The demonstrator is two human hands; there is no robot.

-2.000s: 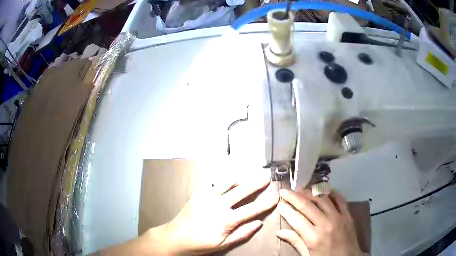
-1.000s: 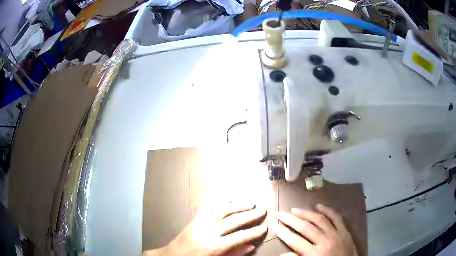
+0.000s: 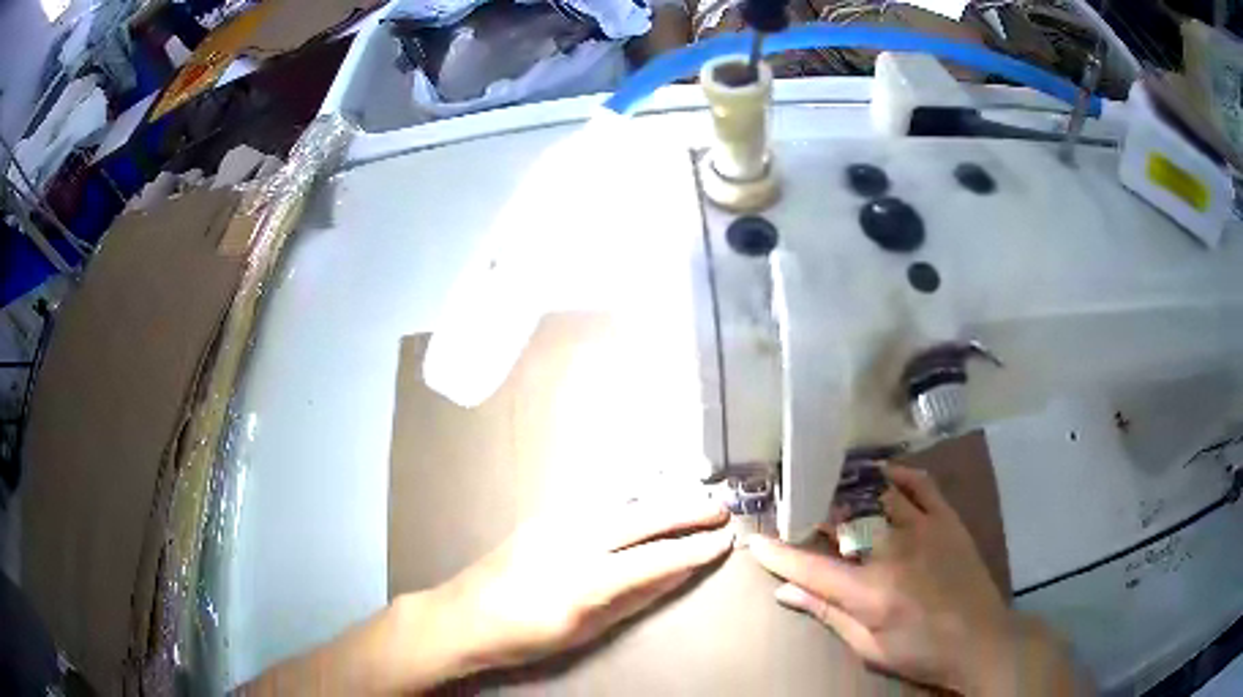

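A brown garment panel lies flat on the white machine bed and passes under the sewing machine head. The presser foot sits low on the cloth. My left hand lies flat on the panel, left of the foot, fingertips beside it and washed out by glare. My right hand rests on the panel, right of the foot, its index fingertip just in front of it and other fingers partly behind the tension knob. Neither hand grips the cloth. The needle cannot be made out.
The glowing work lamp hangs above the bed. A stack of brown cut panels stands left, beside a plastic-wrapped edge strip. A cream post and a blue tube are above the head. A white box is at upper right.
The panel has moved away from me, further under the head. Both hands have moved forward to the presser foot. The lamp's paddle shape now shows over the cloth.
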